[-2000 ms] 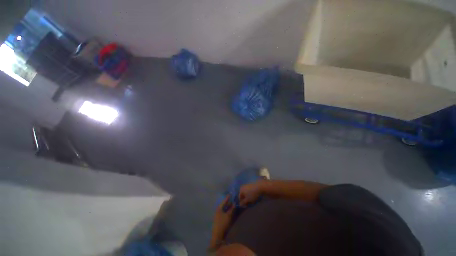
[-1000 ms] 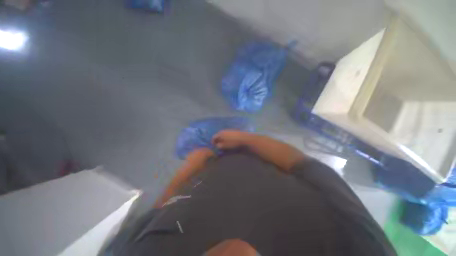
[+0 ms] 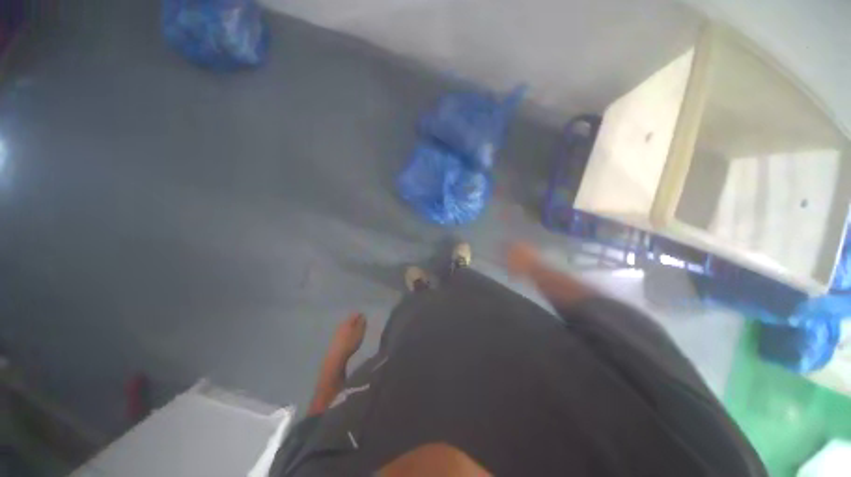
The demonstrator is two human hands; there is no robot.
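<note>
A filled blue bag (image 3: 446, 184) lies on the grey floor just in front of my shoes. A second filled blue bag (image 3: 474, 126) lies behind it, touching it, near the wall. My left hand (image 3: 350, 335) hangs at my left side and holds nothing that I can see; its fingers look loosely together and blurred. My right hand (image 3: 524, 258) is out to the right, strongly blurred, with no object visible in it; its finger shape cannot be made out.
A large white tub (image 3: 634, 158) stands on a blue trolley (image 3: 583, 222) at the right. Another blue bag (image 3: 216, 34) lies by the wall at the upper left. More blue bags (image 3: 801, 342) lie at the far right by the green floor. A white table corner (image 3: 201, 430) is at the lower left.
The blue bag that both hands held at my front is now on the floor against the other bag. My hands have let go and moved apart to either side.
</note>
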